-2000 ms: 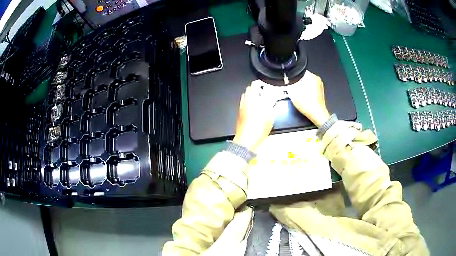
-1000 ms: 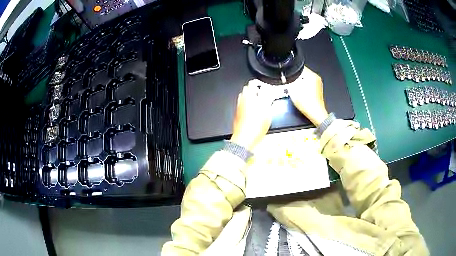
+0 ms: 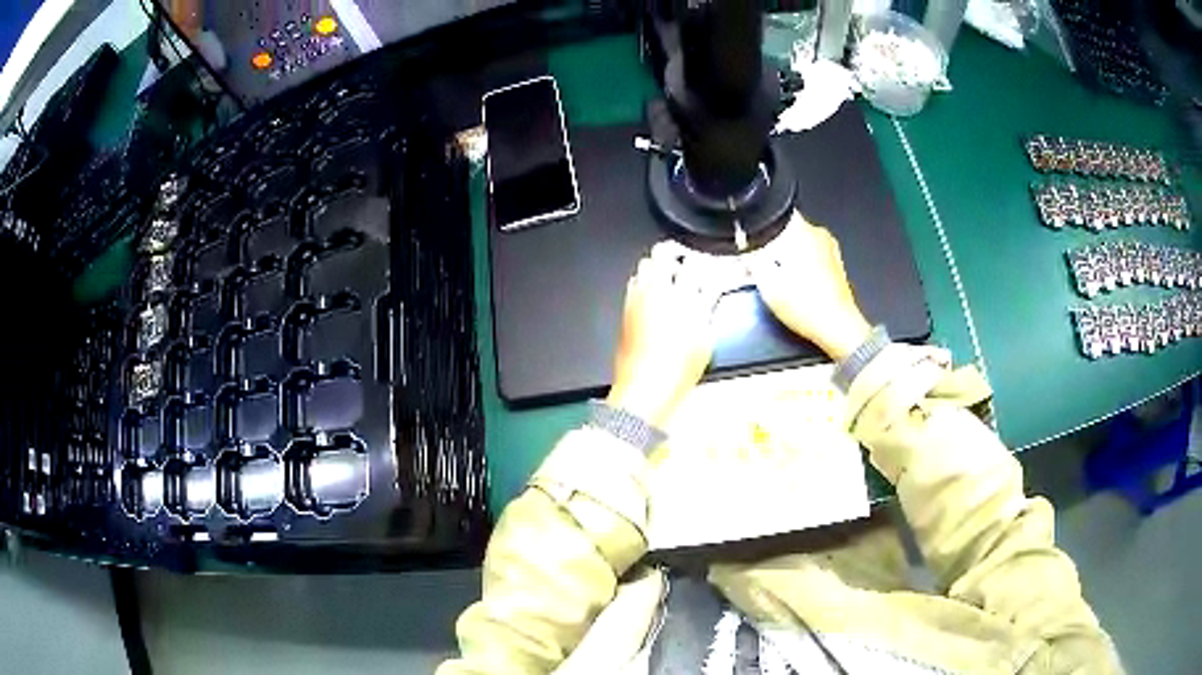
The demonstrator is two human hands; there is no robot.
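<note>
My left hand (image 3: 666, 317) and my right hand (image 3: 801, 284) meet just below the round black ring of the microscope (image 3: 722, 198). Their fingertips close around a small part (image 3: 718, 272), which is mostly hidden by the fingers and washed out by glare. Whether a thin tool is also held cannot be seen. Both hands are above the black base plate (image 3: 580, 317), where a bright light spot shows between them. White paper (image 3: 765, 488) with tiny yellow bits (image 3: 761, 433) lies in front of the base.
Stacked black blister trays (image 3: 251, 330) stand at left, with modules in one column (image 3: 148, 323). A phone (image 3: 531, 154) lies on the base's left part. A monitor (image 3: 297, 40) shows orange dots. A white tub (image 3: 899, 59) is behind. Module rows (image 3: 1114, 205) lie at right; a blue stool (image 3: 1140, 448) is beyond.
The whole view has shifted, so the bench sits lower in the picture and more of the monitor shows. My hands stay together under the microscope.
</note>
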